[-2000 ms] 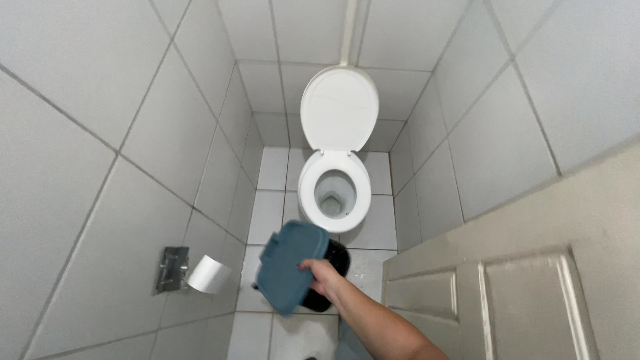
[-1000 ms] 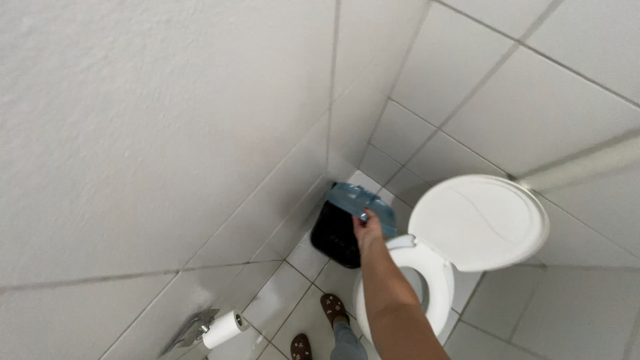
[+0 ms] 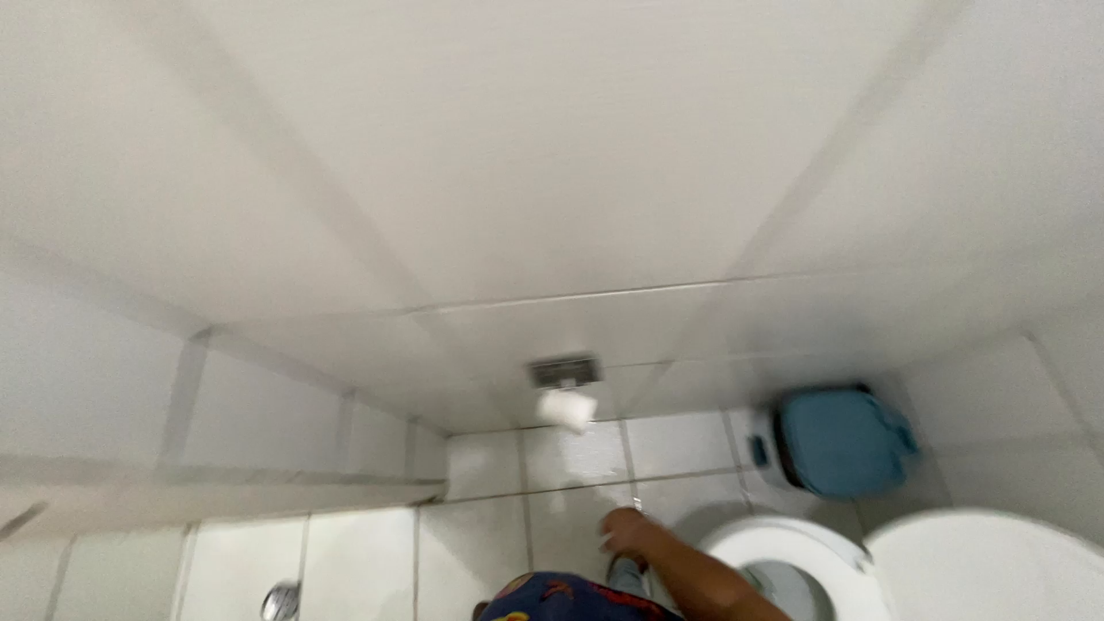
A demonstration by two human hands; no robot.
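Observation:
My right hand (image 3: 627, 532) is low in the middle of the view, above the floor tiles and left of the toilet bowl. It is blurred, with no object visible in it; how far its fingers are curled is unclear. The blue lid (image 3: 849, 442) rests over the dark waste bin (image 3: 783, 440) at the right, in the corner by the wall. Below the bin stands the white toilet (image 3: 798, 539), its seat lid (image 3: 983, 561) raised. My left hand is out of view.
A toilet paper roll (image 3: 567, 409) hangs from a metal holder (image 3: 565, 371) on the tiled wall. A round metal floor drain (image 3: 281, 600) lies at the lower left, beneath a pale door edge (image 3: 216, 500). Part of a shoe shows beside my hand.
The blue lid was in my right hand in both earlier frames; now it lies on the bin, released. My hand is away from it. The view has swung toward the paper-holder wall.

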